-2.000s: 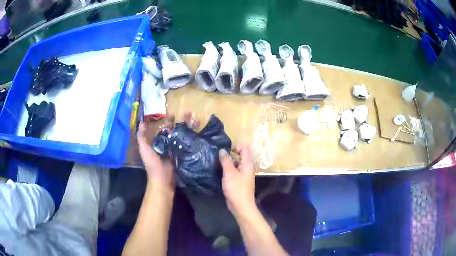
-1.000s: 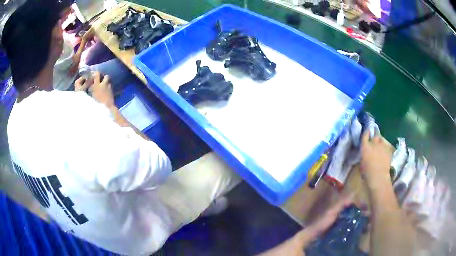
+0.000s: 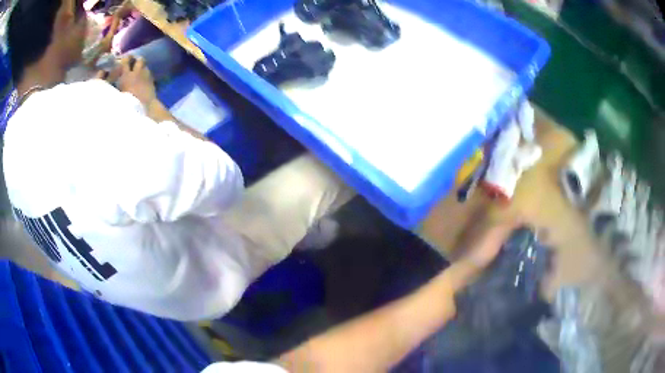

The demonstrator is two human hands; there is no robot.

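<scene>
My left hand (image 3: pixel 490 244) comes in from the bottom and holds a glossy black coat part (image 3: pixel 521 262) by its upper left side, at the bench's near edge. My right hand (image 3: pixel 572 251) is badly blurred at the coat part's right; its fingers and grip cannot be made out. A pale, blurred piece (image 3: pixel 572 328) shows below it, possibly a figurine body; whether it is held is unclear. One white-grey figurine body (image 3: pixel 583 171) lies on the bench with its open base towards me. Several more bodies (image 3: pixel 634 200) stand blurred at the right.
A large blue tray (image 3: pixel 357 164) with pale lining holds black coat parts (image 3: pixel 295 62). Beside it lie a white glove (image 3: pixel 510 156) with a red edge and a yellow-handled tool (image 3: pixel 470 167). A seated person in a white shirt (image 3: pixel 131 204) is at the left. The green strip (image 3: pixel 605 95) runs behind.
The view first swung left, then the tray and person shifted up in it. My right hand has moved from the bodies beside the glove back towards the coat part. My left hand still holds the coat part.
</scene>
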